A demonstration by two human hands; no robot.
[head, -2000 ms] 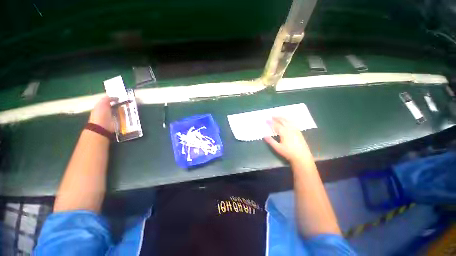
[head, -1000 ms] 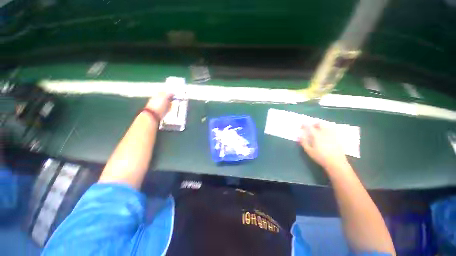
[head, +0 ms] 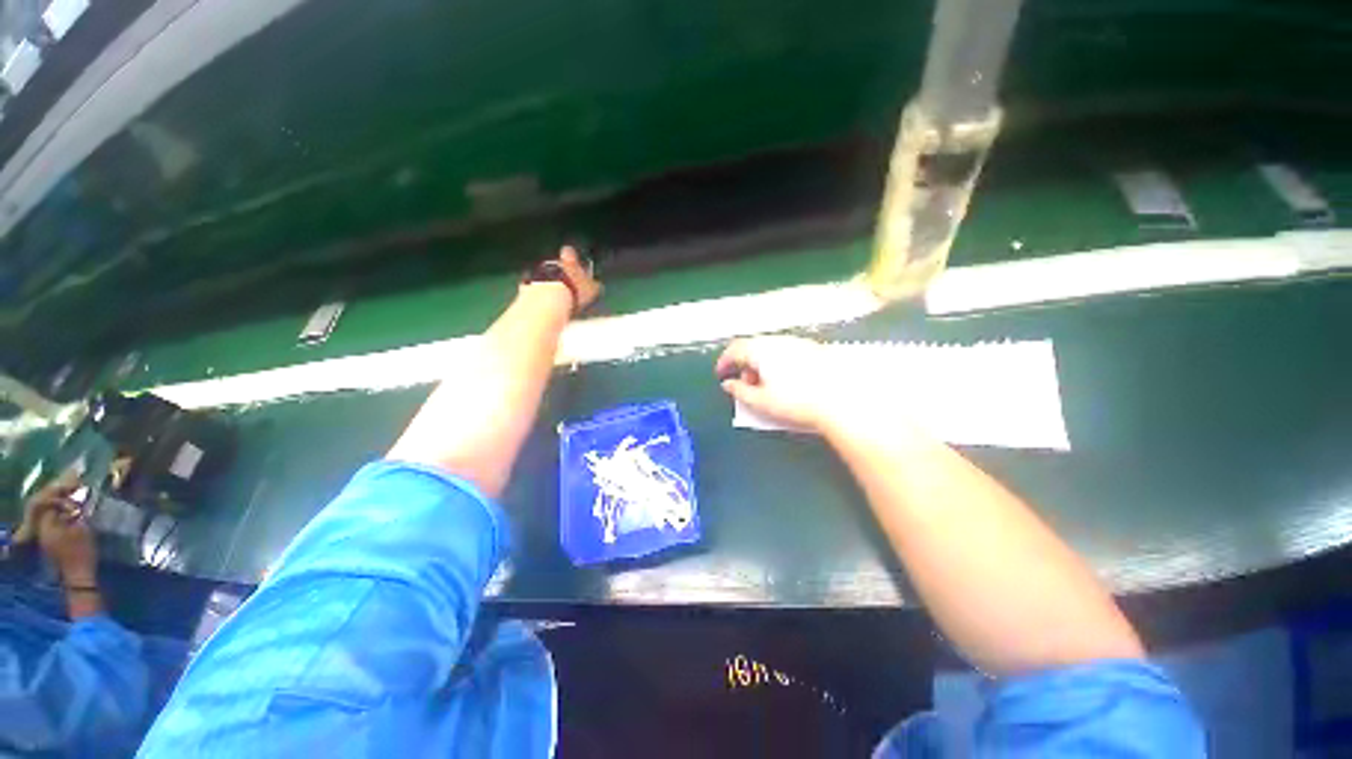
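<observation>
My left hand [head: 581, 279] reaches past the white rail over the green conveyor. It is small and blurred, and whether it holds something cannot be told. My right hand [head: 771, 380] rests at the left end of the long white sheet [head: 964, 389], which has a toothed far edge. Its fingers are bent at the sheet's corner; a grip cannot be made out. The blue tray [head: 575, 507] lies between my arms, with tangled white strips [head: 638, 489] in it.
The white rail [head: 712, 322] runs along the bench's far edge, with a tape-wrapped post [head: 934, 186] behind it. Waiting phone units [head: 1154, 196] [head: 320, 322] lie on the conveyor. A dark object [head: 163, 445] stands on the bench at left, near another person's hands [head: 60, 531].
My left hand has moved from the bench to beyond the rail, and the phone body it held no longer shows. My right hand has moved to the sheet's left end. The view has shifted.
</observation>
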